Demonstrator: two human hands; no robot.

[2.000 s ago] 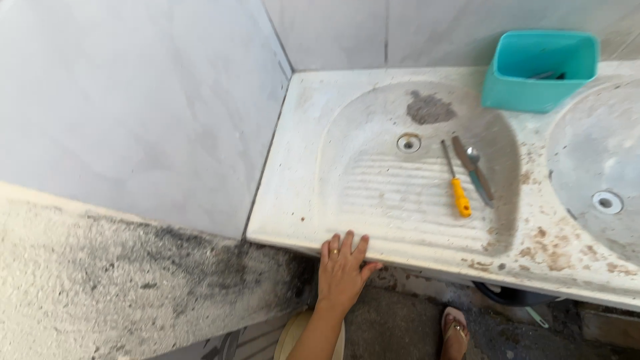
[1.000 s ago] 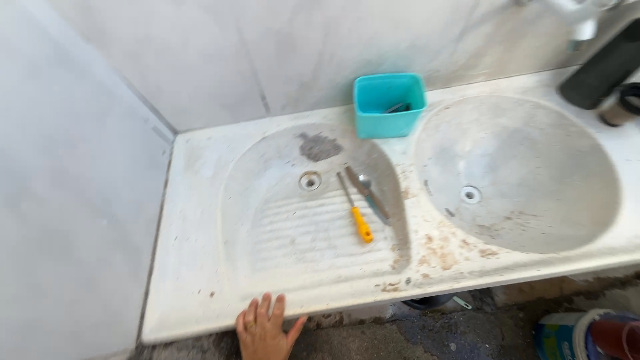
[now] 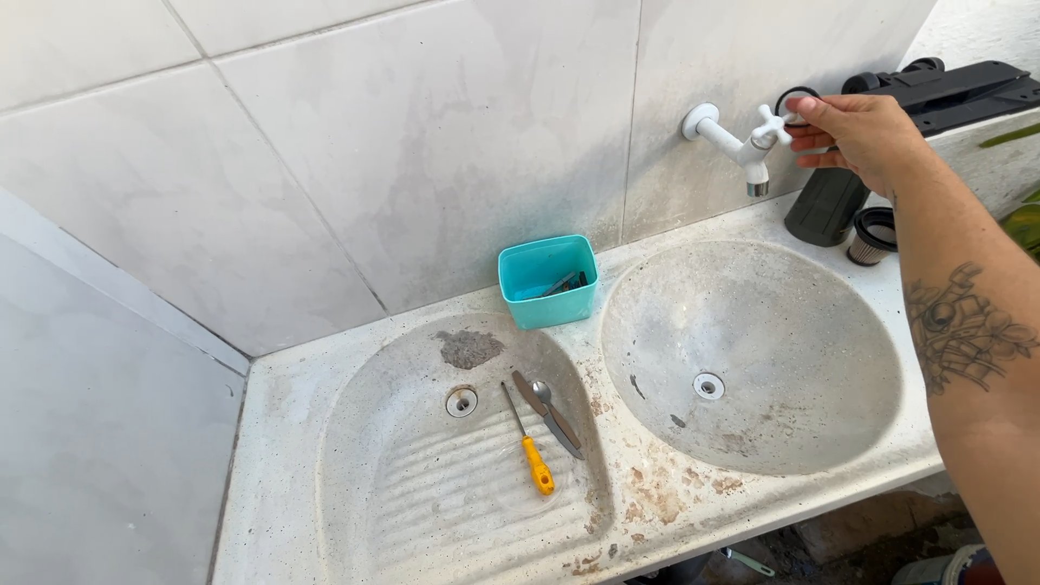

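My right hand is beside the white cross handle of a wall tap, thumb and fingers pinching a thin black ring. Whether the fingers also touch the handle cannot be told. My left hand is out of view. In the ribbed left basin lie a screwdriver with a yellow handle, a table knife, a spoon and a flat brown strip, close together. Behind them, a turquoise plastic container with small dark items stands on the sink's back edge.
The round right basin has a white drain. A dark canister and a black-rimmed pleated filter stand at the back right. Black plastic parts rest on the ledge behind. A bucket is below the front edge.
My left hand, at the sink's front edge in both earlier frames, has left the view. My right hand has come in at the tap. The view has swung right.
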